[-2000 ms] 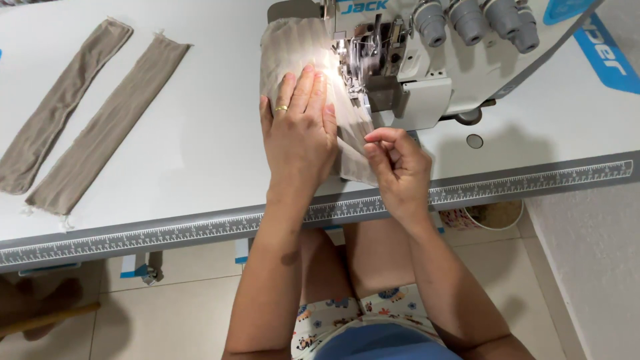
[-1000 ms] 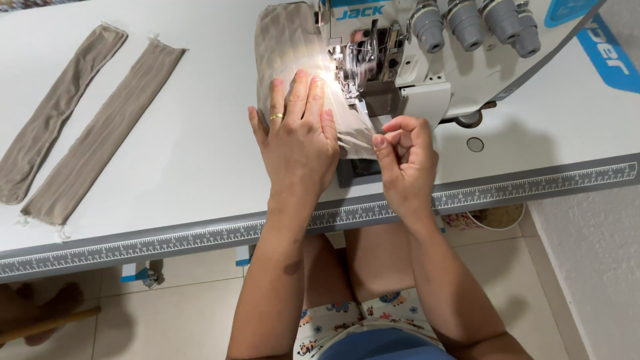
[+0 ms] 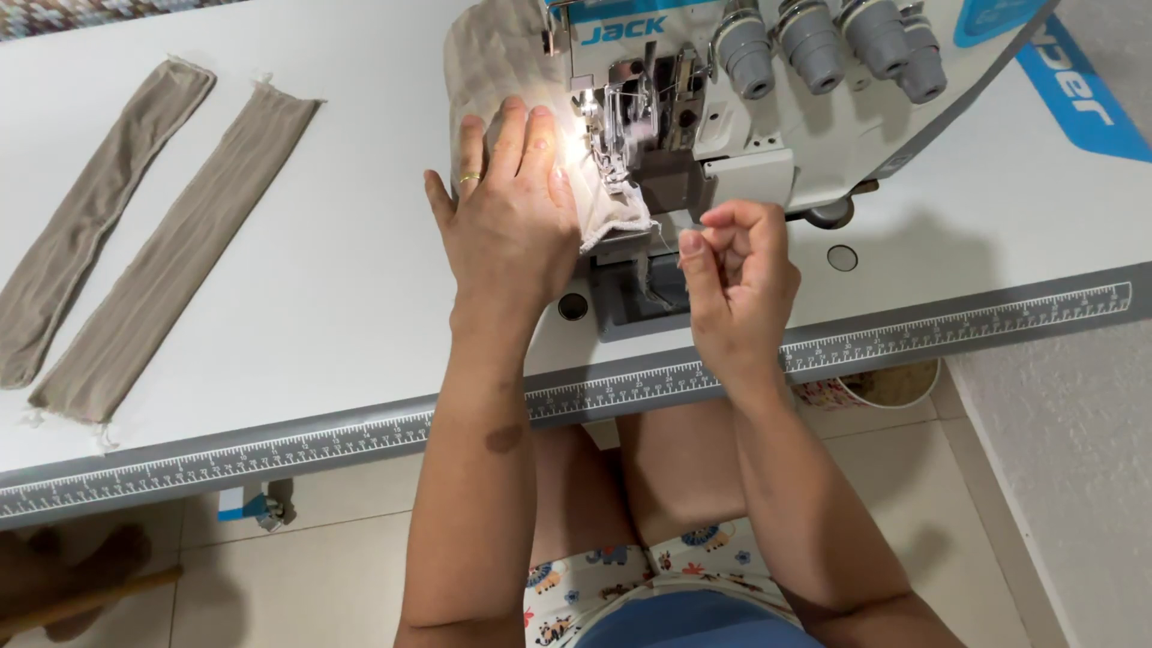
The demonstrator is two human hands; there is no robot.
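My left hand lies flat, fingers spread, on a beige fabric piece beside the presser foot of a Jack overlock machine. The lamp lights the cloth at the needle area. The fabric's near end, with a stitched edge, lies by the foot, and a thread tail runs from its corner. My right hand is raised just right of that corner, thumb and fingertips pinched near the thin thread; whether they grip it cannot be told. Two narrow beige fabric strips lie on the table at the left.
A measuring scale runs along the white table's front edge. Grey tension dials stand on the machine's right. A dark recessed tray lies below the needle area. Beneath the table are a round container and, at left, another person's foot.
The fabric's near end has moved up to the presser foot, away from the table's front edge. My right hand, earlier at the fabric's edge, is now apart from it.
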